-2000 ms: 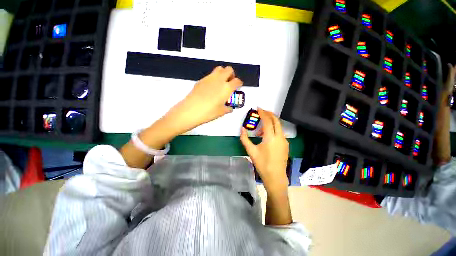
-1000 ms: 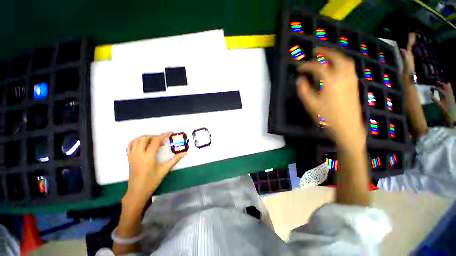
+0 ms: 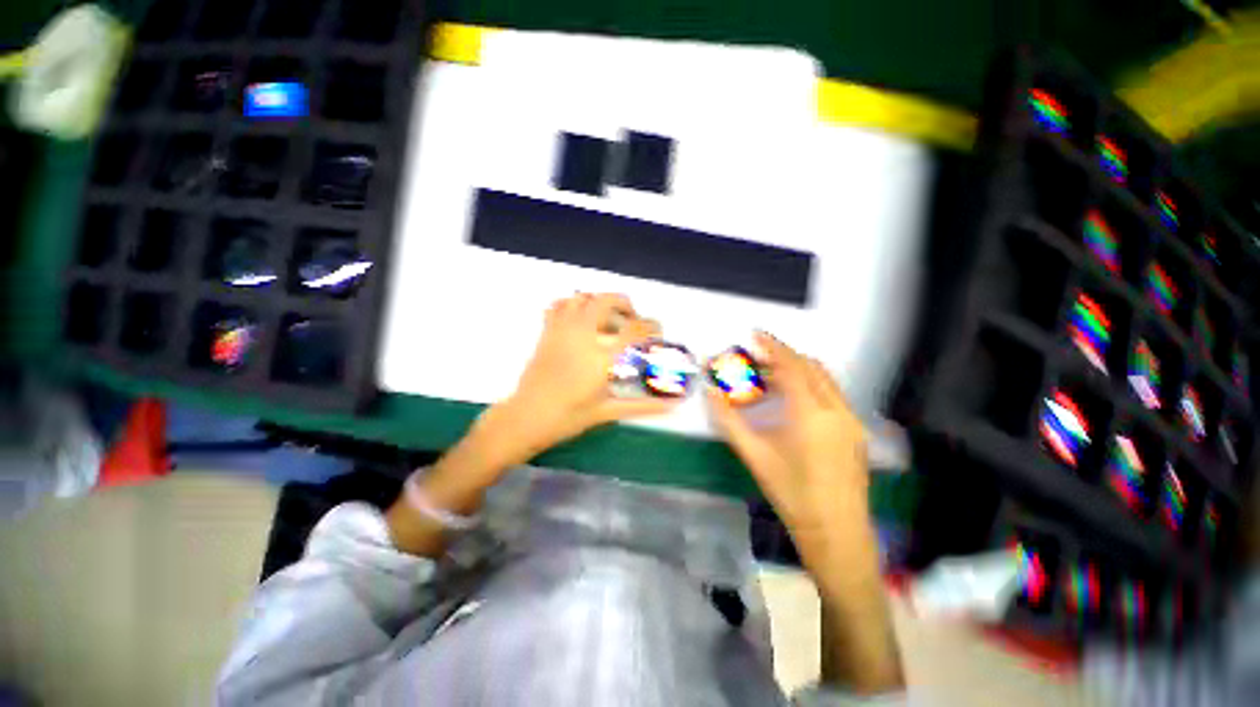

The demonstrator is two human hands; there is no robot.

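My left hand holds a lit watch head at the near part of the white board. Another bright shape shows by its fingers, too blurred to make out. My right hand holds a second lit watch head between thumb and fingers, just right of the first. Both screens are blurred and brightly coloured. The black foam strip lies beyond the hands, with two black foam pads above it.
The left foam tray holds mostly dark-screened watches and one blue-lit screen. The right foam tray holds watches with colour stripes. A whitish tape roll lies at the far left. A blurred paper label is at lower right.
My right hand has come back from the right tray to the board and now holds a watch head. My left hand is still at a watch head. The camera view has shifted.
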